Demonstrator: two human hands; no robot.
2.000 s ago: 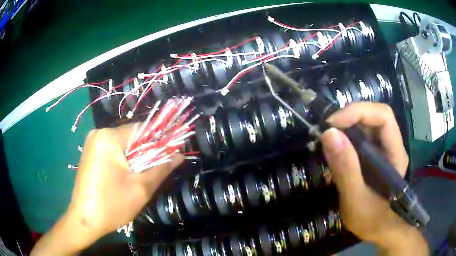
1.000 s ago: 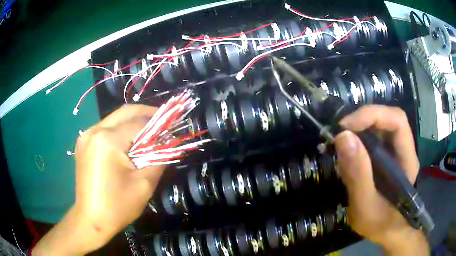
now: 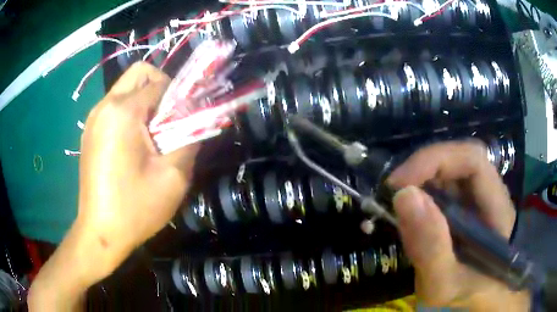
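Note:
My left hand (image 3: 131, 146) holds a bundle of red and white lead wires (image 3: 195, 103), blurred, with some wire ends reaching the left part of the second row. My right hand (image 3: 452, 225) grips a soldering iron (image 3: 342, 149) with a thin bent metal tube alongside. Its tip is near the second row, just below and right of those wire ends; whether it touches a part cannot be told. Round speaker-like parts (image 3: 290, 195) stand on edge in rows in the black tray (image 3: 256, 241). Wires with white connectors lie across the top row.
A curved white edge (image 3: 61, 61) and green surface (image 3: 46, 201) lie at the left. A white metallic stand (image 3: 537, 91) is at the right, beside the tray. A yellow item (image 3: 382, 304) shows at the bottom edge.
The tray rows appear higher in view. The wire bundle and the iron's tip, earlier apart, are now closer together over the second row's left part. Both hands keep their hold.

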